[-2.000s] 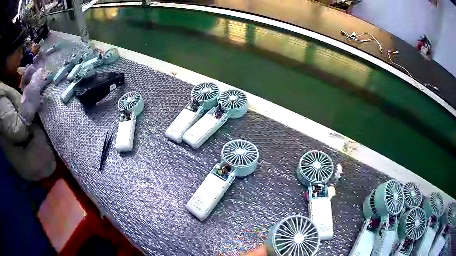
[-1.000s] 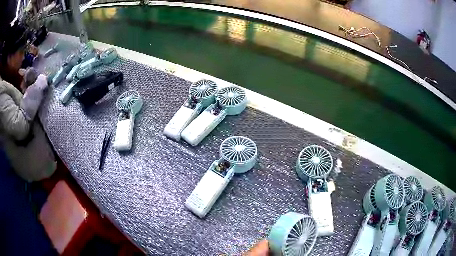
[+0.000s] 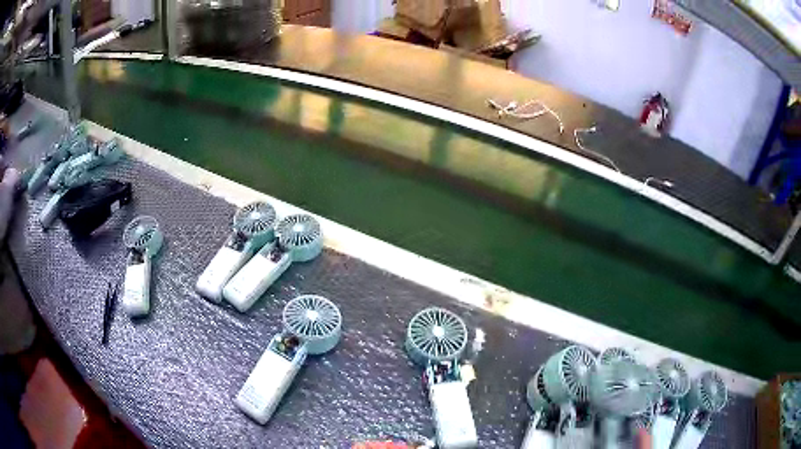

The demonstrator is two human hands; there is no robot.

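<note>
A blurred mint-green handheld fan (image 3: 624, 388) is over the cluster of waiting fans (image 3: 571, 373) at the lower right. A fingertip of my right hand (image 3: 644, 438) shows at its neck; the rest of the hand is cut off by the bottom edge. Only a sliver of my left hand (image 3: 382, 445) shows at the bottom edge, its grip hidden. A part-assembled fan (image 3: 452, 408) with an exposed circuit board at the neck lies left of the cluster. Another fan (image 3: 272, 377) lies mid-bench with its neck open.
Two fans (image 3: 259, 276) lie side by side near the belt edge, and one fan (image 3: 137, 285) lies further left by dark tweezers (image 3: 108, 314). A black pouch (image 3: 92, 206) lies near more fans. The green belt (image 3: 395, 210) runs beyond. A box (image 3: 780, 412) stands at right.
The view has swung right and up. The held fan has moved from the bottom centre to the cluster at right. The neighbouring worker is now mostly out of view.
</note>
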